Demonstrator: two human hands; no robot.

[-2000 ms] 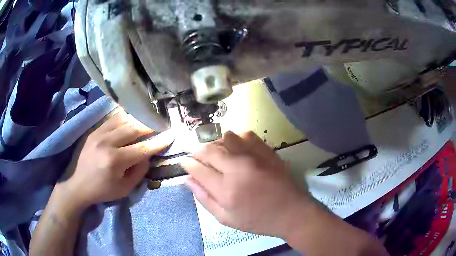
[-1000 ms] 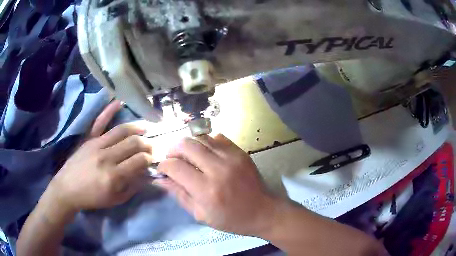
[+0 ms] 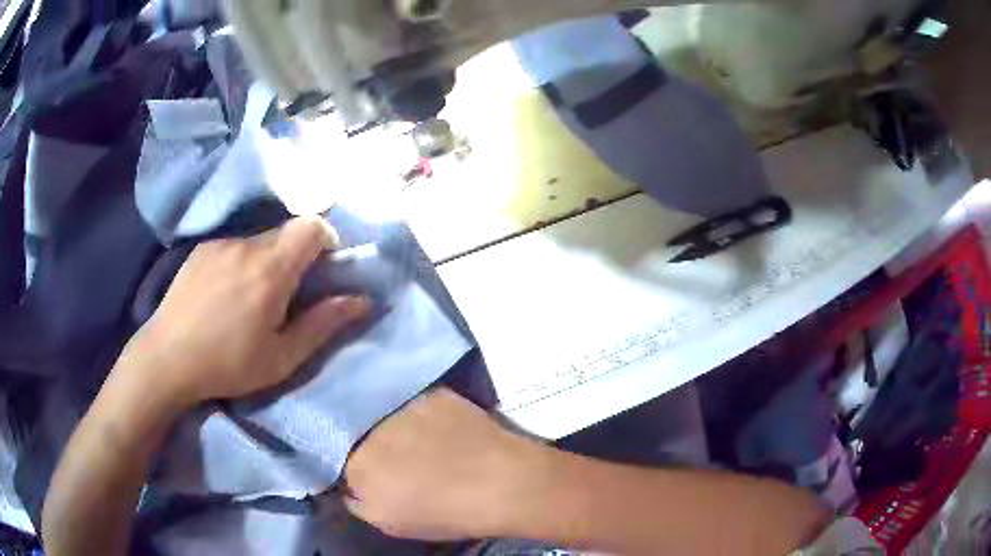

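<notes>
A grey-blue garment panel (image 3: 375,358) lies over the table's front edge, left of the bare white surface. My left hand (image 3: 245,315) lies on it with thumb and forefinger apart, pressing the cloth; I see no clear pinch. My right hand (image 3: 418,472) is at the panel's lower edge, its fingers curled under and partly hidden by the cloth, holding that edge. The sewing machine head (image 3: 337,54) is above, cut off by the top edge. The area under the needle is washed out by bright light.
Black thread snips (image 3: 730,229) lie on the white machine table (image 3: 587,326). A grey-blue rounded piece with a dark band (image 3: 685,141) lies under the arm. Dark and blue cloth (image 3: 82,250) is bunched at left. A red basket (image 3: 924,494) with dark pieces is lower right.
My right hand has moved down from beside the needle to the panel's lower edge. The cloth has been drawn toward me, off the needle area. The view has shifted down.
</notes>
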